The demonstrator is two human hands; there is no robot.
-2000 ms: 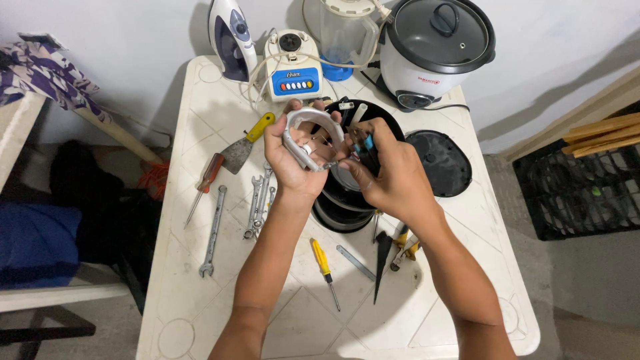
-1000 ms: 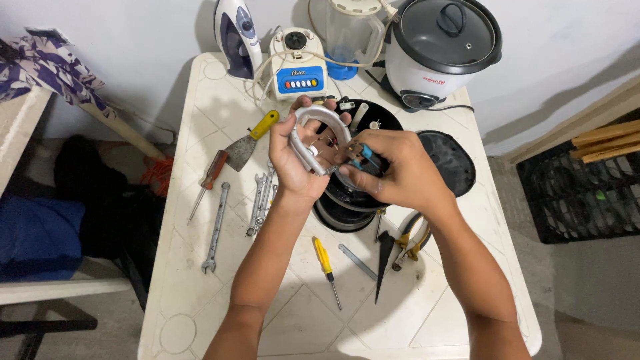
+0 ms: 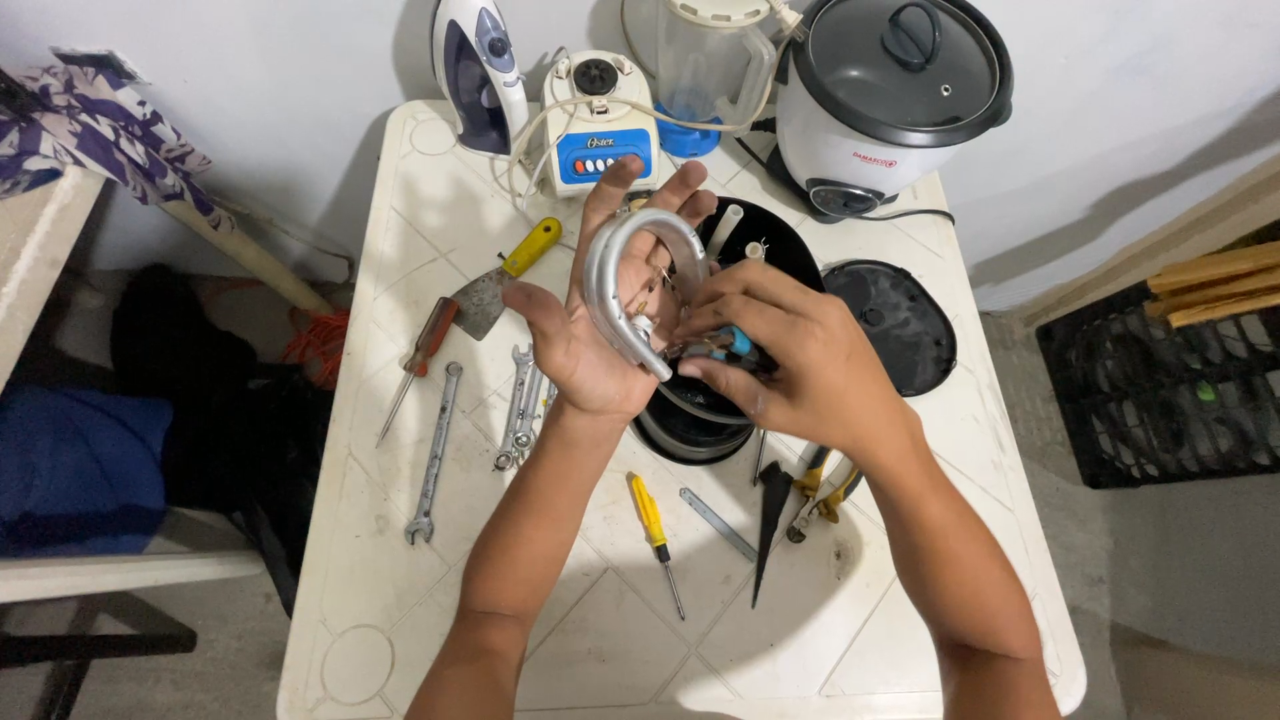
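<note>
A ring-shaped metal heating element (image 3: 602, 280) rests in my left hand (image 3: 590, 350), whose palm faces up with the fingers spread behind the ring. Small wires and a white fitting lie inside the ring. My right hand (image 3: 800, 350) grips a small tool with blue-and-black handles (image 3: 738, 343), probably pliers, its tip at the ring's lower end; the fingers partly hide it. Beneath both hands stands a black round appliance housing (image 3: 690, 430) with white tubes in it. Nearer me lie a yellow screwdriver (image 3: 650, 515), a flat metal strip (image 3: 717, 524), a black pointed piece (image 3: 770, 520) and yellow-handled pliers (image 3: 820, 500).
On the left of the white table (image 3: 350, 560) lie a putty knife (image 3: 485, 300), a red-handled screwdriver (image 3: 430, 340) and several wrenches (image 3: 437, 450). An iron (image 3: 480, 80), a blender base (image 3: 603, 150), a blender jar (image 3: 705, 80) and a rice cooker (image 3: 870, 150) stand behind. A black lid (image 3: 895, 325) lies right.
My left hand's thumb has moved away from the ring and its fingers have opened out. My right hand stays by the ring's lower end with the blue-handled tool.
</note>
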